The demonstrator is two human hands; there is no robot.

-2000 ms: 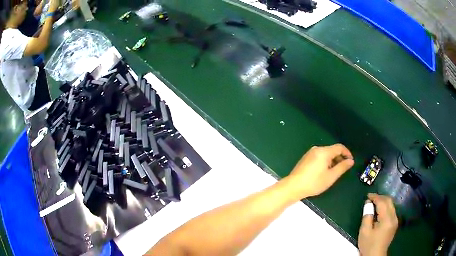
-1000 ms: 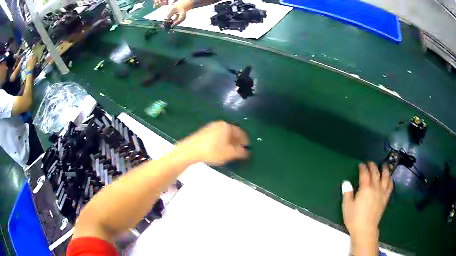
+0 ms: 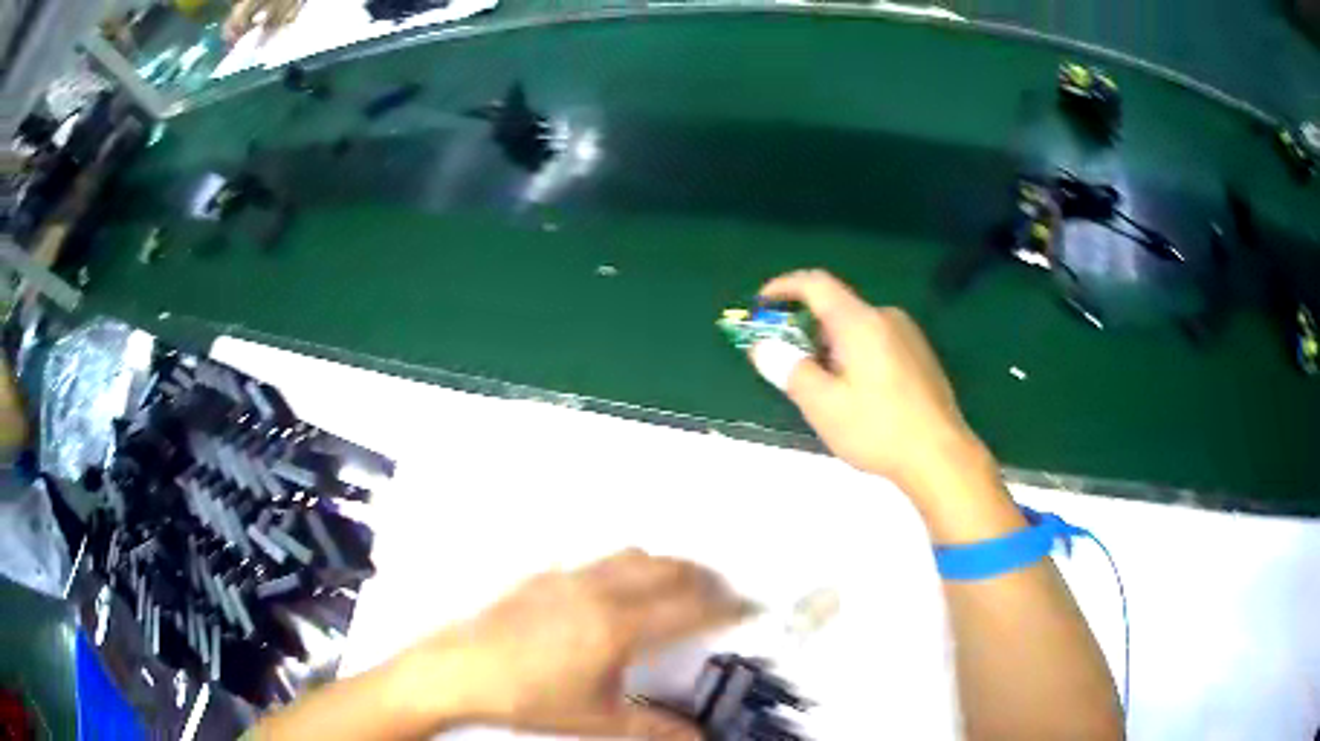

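My right hand (image 3: 876, 379), with a white wrap on the thumb and a blue wrist band, holds a small circuit board (image 3: 756, 327) with green, yellow and blue parts between thumb and fingers, over the near edge of the green belt. My left hand (image 3: 579, 637) is blurred, low over the white sheet. Its fingers are beside a small pile of black pieces (image 3: 746, 702). I cannot tell whether it holds anything. A small pale blurred thing (image 3: 814, 611) lies or moves just beyond the pile.
A large heap of black bar-like pieces (image 3: 217, 521) lies at left, with a crumpled clear bag (image 3: 90, 391) beyond it. The green belt (image 3: 652, 348) carries black cords with boards (image 3: 1093, 210) at right and another board (image 3: 1089, 94) at the back right.
The view has turned right and down. My right hand has come back from the cords and now holds a board. My left hand has moved from the belt to the small black pile.
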